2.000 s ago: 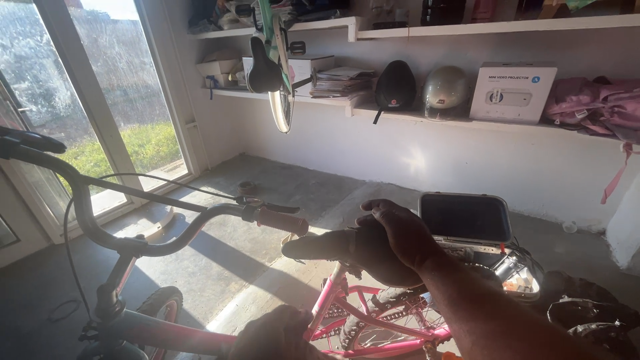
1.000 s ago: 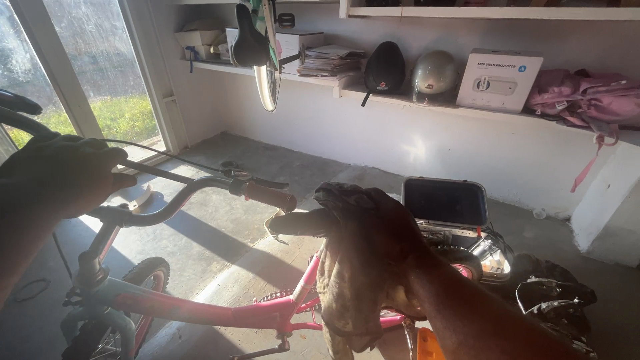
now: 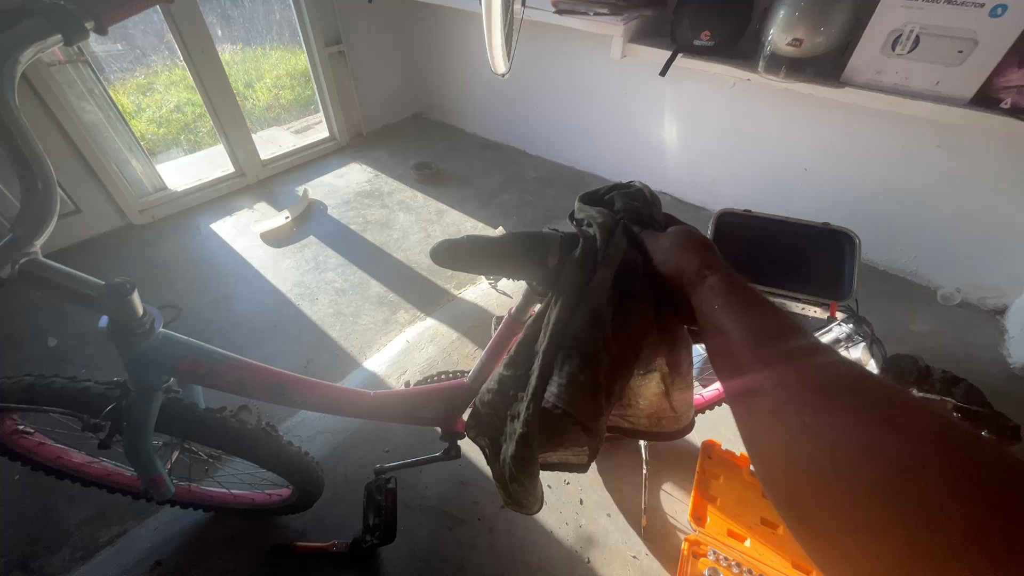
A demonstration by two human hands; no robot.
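Observation:
My right hand [image 3: 680,248] grips a dark, stained cloth [image 3: 592,320], which hangs over the rear part of the bicycle saddle [image 3: 500,254]. The saddle's dark nose sticks out to the left of the cloth. Below it runs the bicycle's pink and grey frame [image 3: 320,390], with the front wheel [image 3: 264,456] at lower left and a black pedal [image 3: 379,512] beneath the frame. The curved handlebar [image 3: 36,176] is at the left edge. The cloth hides the middle of the rear wheel. My left hand is not in view.
An orange socket case [image 3: 732,496] lies open on the floor at lower right. Behind my forearm stands an open case with a dark lid [image 3: 788,252]. A wall shelf [image 3: 720,68] holds a helmet [image 3: 804,36] and a projector box [image 3: 932,48]. A curved pale piece [image 3: 284,214] lies near the glass door.
My left hand, on the handlebar one second ago, has left the view. My right hand, with no cloth visible in it two seconds ago, now grips the cloth at the saddle. The view has tilted down.

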